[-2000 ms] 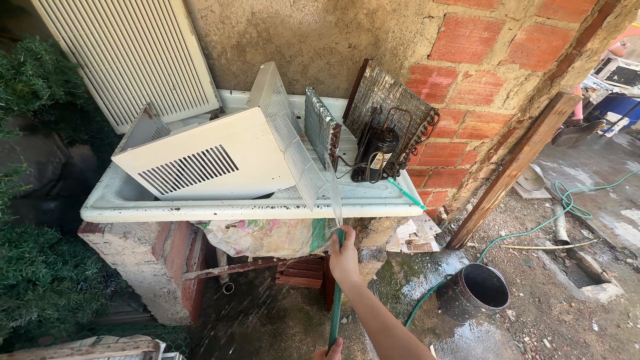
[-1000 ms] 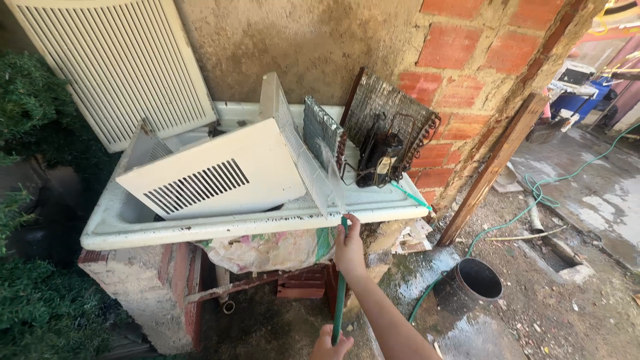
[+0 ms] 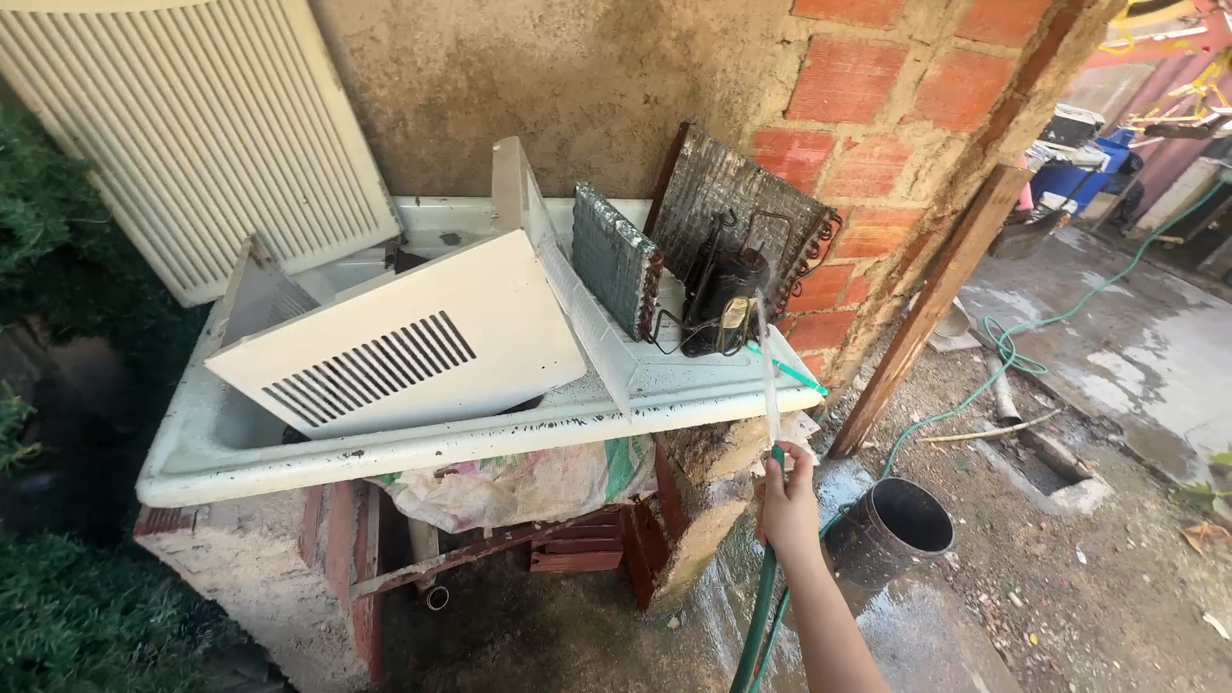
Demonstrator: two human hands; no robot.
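My right hand (image 3: 789,500) is closed around the end of a green garden hose (image 3: 760,606), in front of the sink's right end. A water jet (image 3: 768,371) rises from the hose to the black compressor (image 3: 727,298). Behind the compressor leans a finned condenser coil (image 3: 717,192). A second finned coil (image 3: 611,260) stands to its left. A white vented metal casing (image 3: 423,337) lies tilted across the white sink (image 3: 318,476). A green plastic stick (image 3: 794,371) rests by the sink's right edge. My left hand is out of view.
A ribbed cream panel (image 3: 212,125) leans on the wall at the left. A black bucket (image 3: 890,534) stands on the wet ground at the right, near a slanted wooden post (image 3: 929,313). More hose (image 3: 1068,313) trails over the ground. Green foliage (image 3: 87,616) borders the left.
The water jet has shifted right, from the casing's edge to the compressor. My right hand has moved right with the hose. My left hand, on the hose lower down before, has left the view.
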